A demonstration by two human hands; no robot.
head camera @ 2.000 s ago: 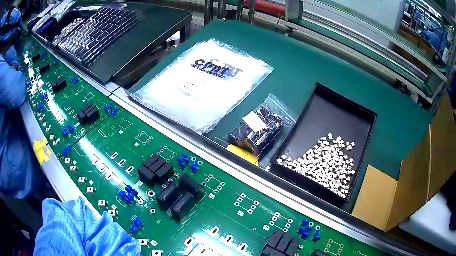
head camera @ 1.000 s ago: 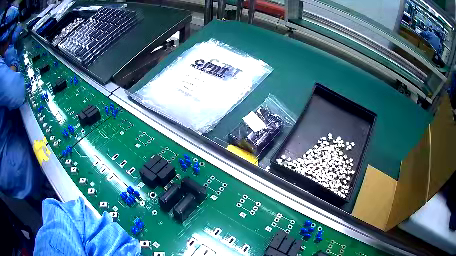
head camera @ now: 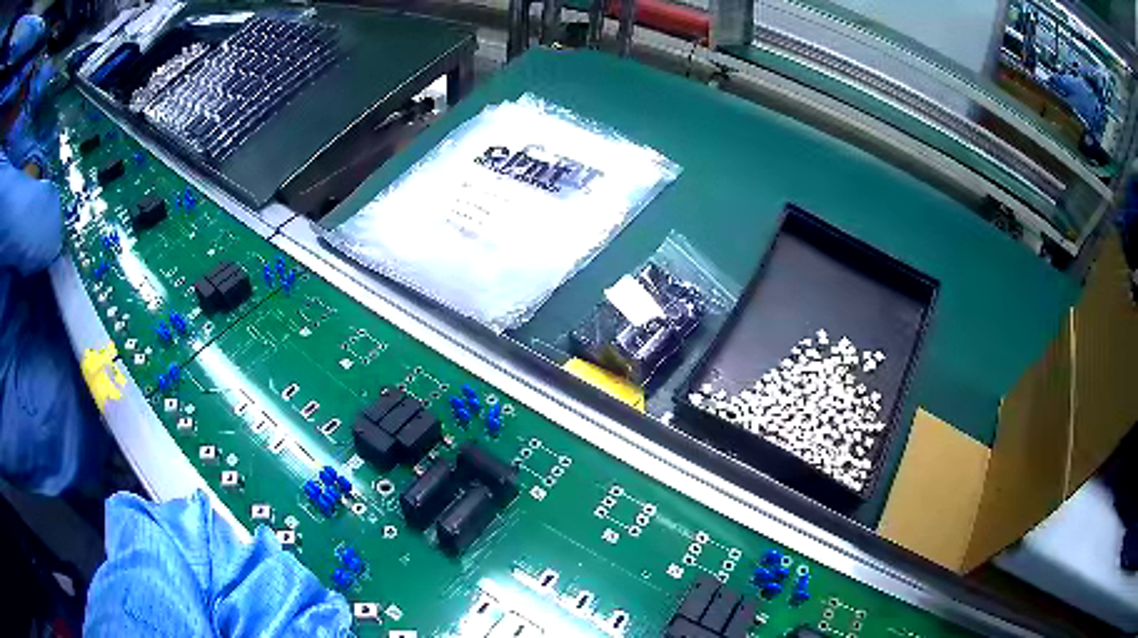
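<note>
Neither of my hands is in view; only a blue sleeve (head camera: 206,580) shows at the lower left, cut off by the bottom edge. The green printed circuit board (head camera: 424,548) runs from upper left to lower right. It carries black relays (head camera: 397,426), black cylindrical parts (head camera: 459,496) beside them and clusters of blue disc parts (head camera: 328,490). White pieces (head camera: 811,411) lie heaped in the near part of a black component tray (head camera: 789,305) on the green mat.
A large plastic bag (head camera: 499,212) lies flat on the mat, with a small bag of dark parts (head camera: 649,327) over a yellow item (head camera: 604,383). An open carton (head camera: 942,486) is at right, a dark rack (head camera: 237,94) at upper left. Another person's blue smock (head camera: 31,299) is at the left edge.
The board and its parts have shifted slightly down and to the right along the rails. The sleeve, trays and bags look unmoved.
</note>
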